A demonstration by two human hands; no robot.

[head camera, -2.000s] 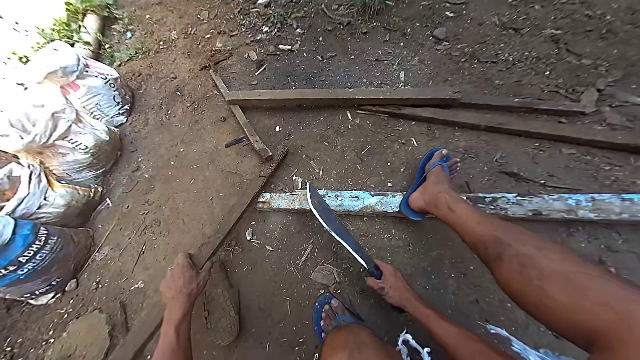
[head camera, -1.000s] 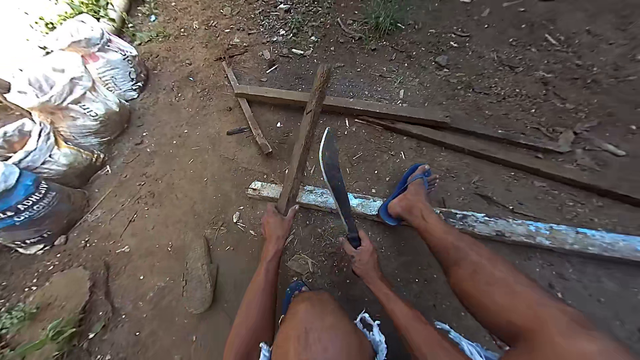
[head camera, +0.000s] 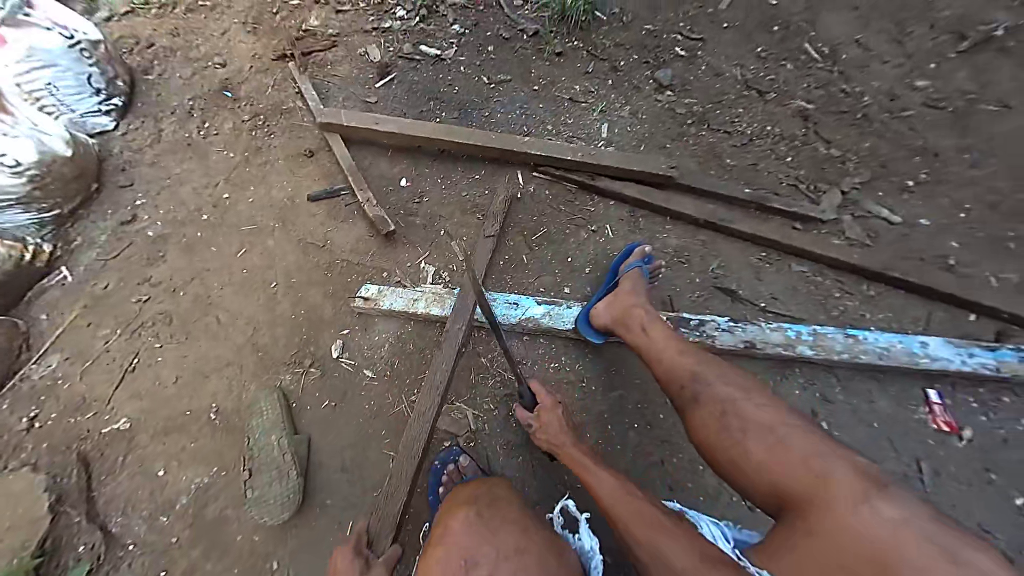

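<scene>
At the bottom edge, my left hand (head camera: 364, 554) grips the near end of a weathered wooden strip (head camera: 436, 376), which slants up and away across a beam with flaking blue and white paint (head camera: 528, 312). My right hand (head camera: 549, 420) is closed on the dark handle of a machete (head camera: 502, 344). Its blade is seen nearly edge-on and points up and to the left, its far part over or against the strip just above the painted beam; whether it touches cannot be told. My foot in a blue flip-flop (head camera: 606, 296) rests on the painted beam to the right of the strip.
Beyond the painted beam lie a long squared timber (head camera: 496, 148), a dark plank (head camera: 760, 232) and a short wooden slat (head camera: 344, 160). Filled white sacks (head camera: 60, 72) stand at the left. A worn sandal sole (head camera: 274, 456) lies on the dirt, and a red wrapper (head camera: 941, 412) at the right.
The strip was held raised in my left hand a second ago; that hand has come back down and left, and the strip now crosses the beam. The machete has turned from broadside to edge-on.
</scene>
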